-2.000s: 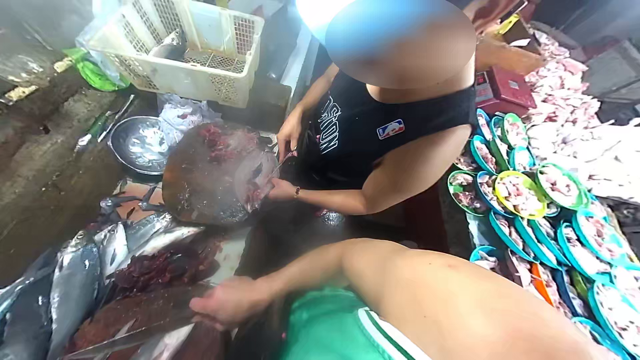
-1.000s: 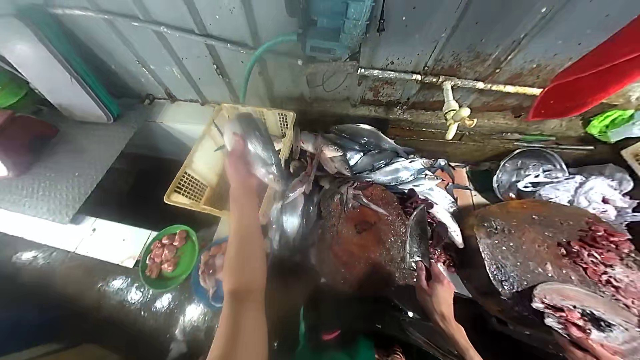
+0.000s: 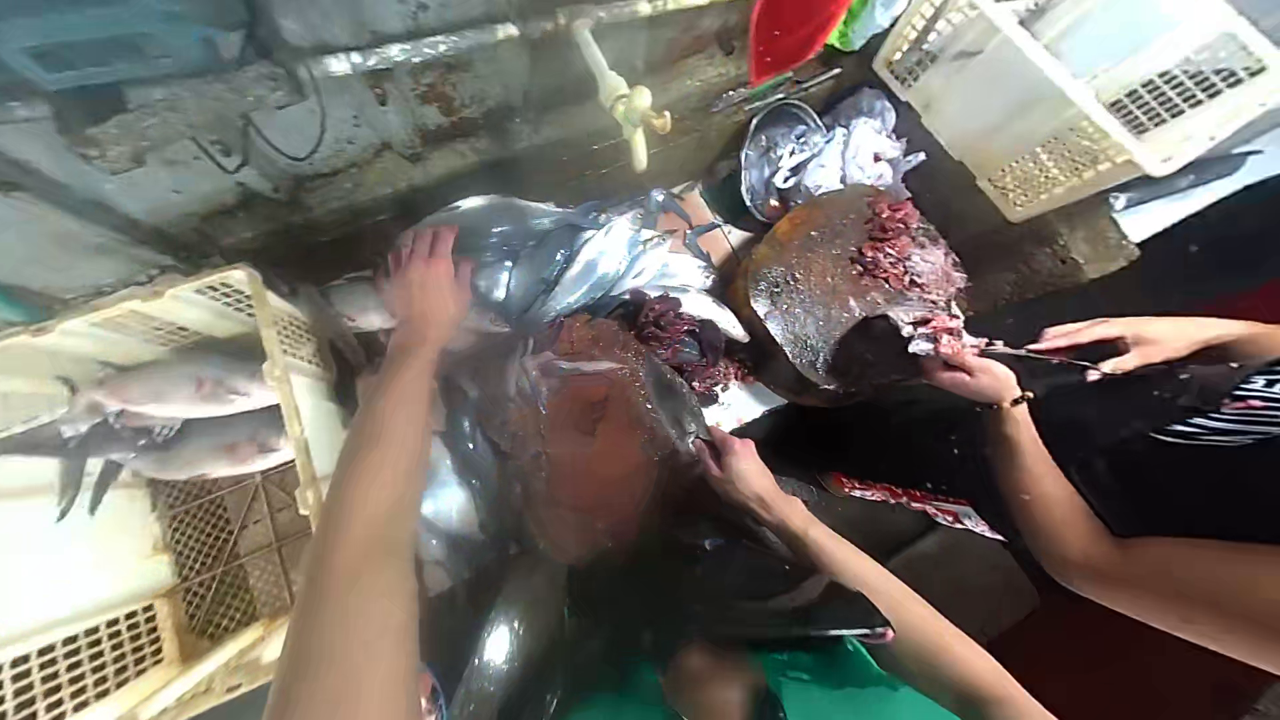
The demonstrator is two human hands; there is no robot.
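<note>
My left hand [image 3: 428, 285] lies over a pile of silver fish [image 3: 560, 255] with its fingers spread; whether it grips one is hard to tell. In my right hand [image 3: 742, 468] is the handle of a broad-bladed knife [image 3: 675, 400], its dark blade along the right edge of a round chopping block [image 3: 595, 450]. Dark red fish innards [image 3: 680, 340] lie just beyond the blade. More silver fish [image 3: 450, 490] lie left of the block.
A co-worker's hands [image 3: 975, 378] work with a knife at a second round block [image 3: 810, 290] on the right. Two fish [image 3: 200, 395] lie in a plastic crate [image 3: 290, 400] at left. Another crate [image 3: 1060, 110], a metal bowl [image 3: 765, 160] and a tap [image 3: 630, 110] stand behind.
The view has swung widely. A second ago my left hand was on a fish at the crate; now it is over the fish pile. The knife remains in my right hand.
</note>
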